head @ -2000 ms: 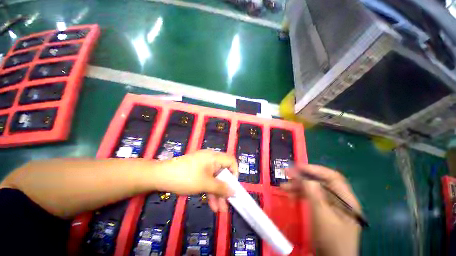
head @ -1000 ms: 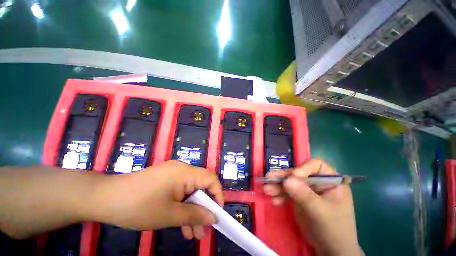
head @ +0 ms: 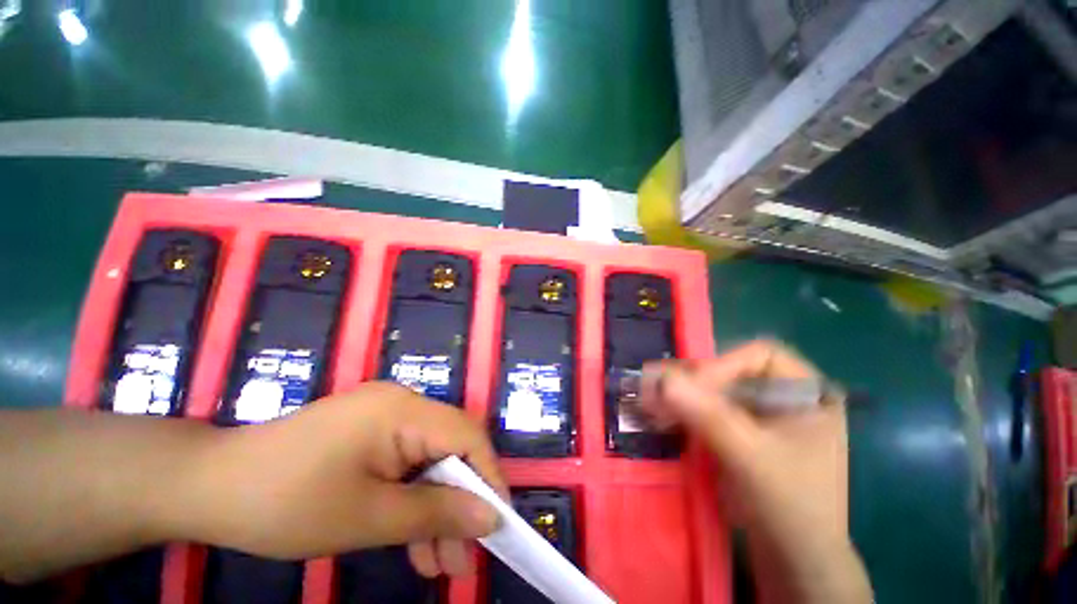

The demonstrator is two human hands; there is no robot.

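Observation:
My left hand (head: pixel 413 484) holds a narrow white label strip (head: pixel 520 543) between thumb and fingers, low over the red foam tray (head: pixel 650 472). My right hand (head: pixel 756 413) holds tweezers (head: pixel 785 394), blurred, pointing left. Their tip is at the battery bay of the top-row phone at the right end (head: pixel 639 330); contact and any label there cannot be made out. Other black phones lie in the tray with backs open, such as one beside it (head: pixel 537 354). My left hand and forearm hide part of the lower row. The lower right slot holds no phone.
A grey boxy instrument (head: pixel 827 130) with a dark screen and yellow-wrapped corner stands at the upper right. A pale line (head: pixel 390 165) crosses the green bench behind the tray. A white piece with a black rectangle (head: pixel 541 205) lies at the tray's back edge. Another red tray (head: pixel 1063 460) shows at the right edge.
The tray has shifted left in view. My right hand has brought the tweezers from the divider between two phones onto the rightmost phone's bay. My left hand still holds the strip.

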